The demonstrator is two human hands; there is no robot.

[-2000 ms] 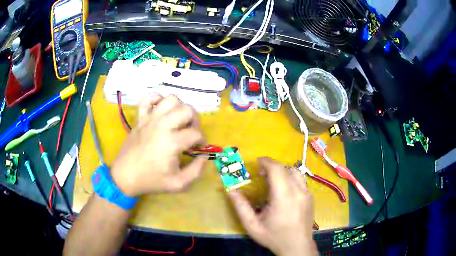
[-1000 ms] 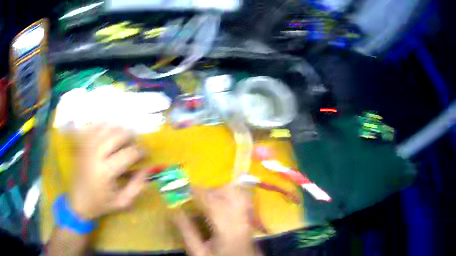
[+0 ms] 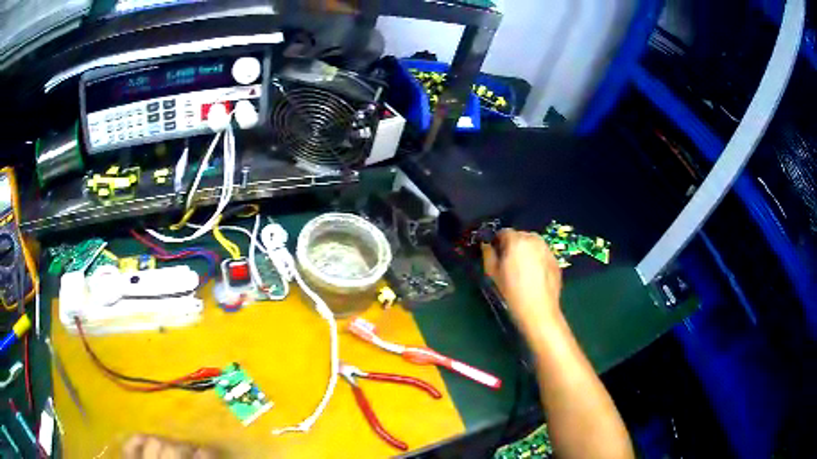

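Note:
A green circuit board lies on the yellow-orange board, with red and black clip leads at its upper left edge. The leads run from the white power strip. A white cable ends just right of the circuit board, apart from it. My right hand is at the right of the bench, its fingertips at a small dark object; whether it grips this is unclear. My left hand is cut off by the bottom edge and blurred.
Red-handled cutters lie open beside a red-and-white brush. A round clear tub and red switch stand behind. Green boards lie beyond my right hand. The electronic load is on the shelf.
The view has swung right and up. My right hand has left the circuit board and reached to the far right. My left hand has let go and dropped to the bottom edge.

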